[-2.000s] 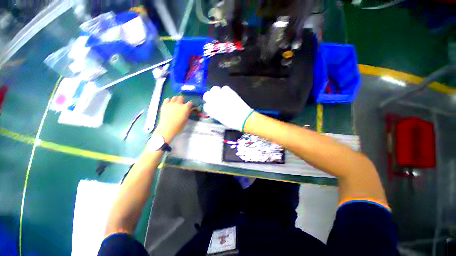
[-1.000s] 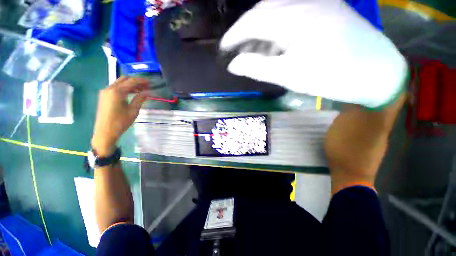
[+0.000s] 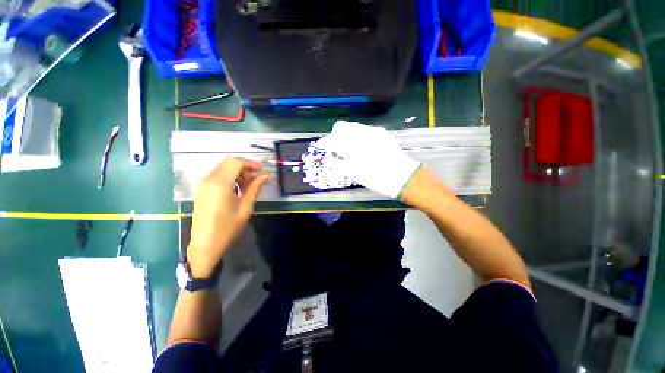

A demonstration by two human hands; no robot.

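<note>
A shallow black tray (image 3: 290,183) lies on the ribbed ledge (image 3: 445,164) with a heap of tiny white terminals (image 3: 321,175). A thin lead with a red part (image 3: 292,162) crosses the tray's left side. My bare left hand (image 3: 232,186) is just left of the tray, thumb and forefinger curled close to the lead's left end; whether they grip it is unclear. My right hand (image 3: 368,156), in a white knitted glove, reaches over the heap's right part from the right. Its fingertips are at the heap, and any held piece is hidden.
The press's black base (image 3: 321,62) stands behind the ledge, between blue bins (image 3: 182,44) (image 3: 456,40). A red hex key (image 3: 215,116) and a dark tool (image 3: 203,100) lie before the left bin. An adjustable wrench (image 3: 135,102), wire pieces (image 3: 108,156) and paper (image 3: 106,313) lie left.
My right hand has come down from high near the camera to the heap. My left hand has moved down and right, from beside the red hex key to the tray. The view has shifted.
</note>
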